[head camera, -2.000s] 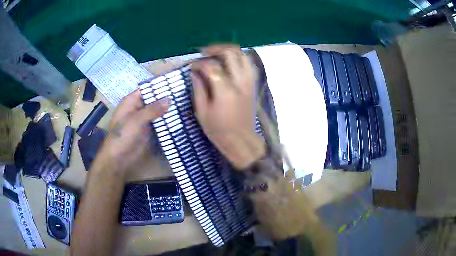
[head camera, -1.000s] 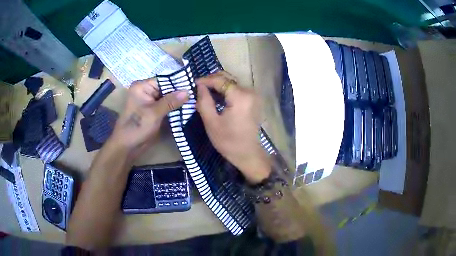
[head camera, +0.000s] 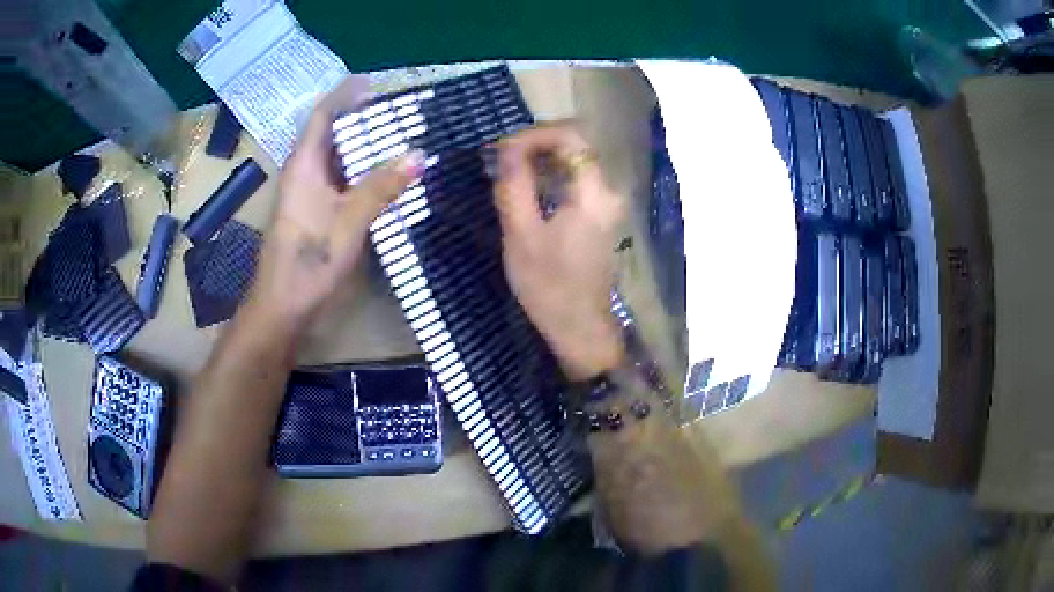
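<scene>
A large label sheet (head camera: 422,295) with dense rows of small white-and-black strips is held above the table, slanting down towards me. My left hand (head camera: 329,214) grips its upper left edge, thumb on top. My right hand (head camera: 561,243) is over the sheet's right side, thumb and forefinger close together; it is blurred, and whether a strip is between the fingertips cannot be told. A portable radio (head camera: 361,421) lies face up below the sheet. Another radio (head camera: 125,434) with its speaker showing lies at the left.
Black grille pieces (head camera: 72,264) and narrow black bars (head camera: 225,199) lie at the left. Printed paper (head camera: 275,79) lies beyond my hands. A white backing sheet (head camera: 734,220) curls at the right, before rows of standing radios (head camera: 850,162). A brown carton (head camera: 1015,289) is at far right.
The label sheet's top, folded up and bent between my hands a second ago, now lies flatter. My right hand has moved slightly right, away from my left thumb.
</scene>
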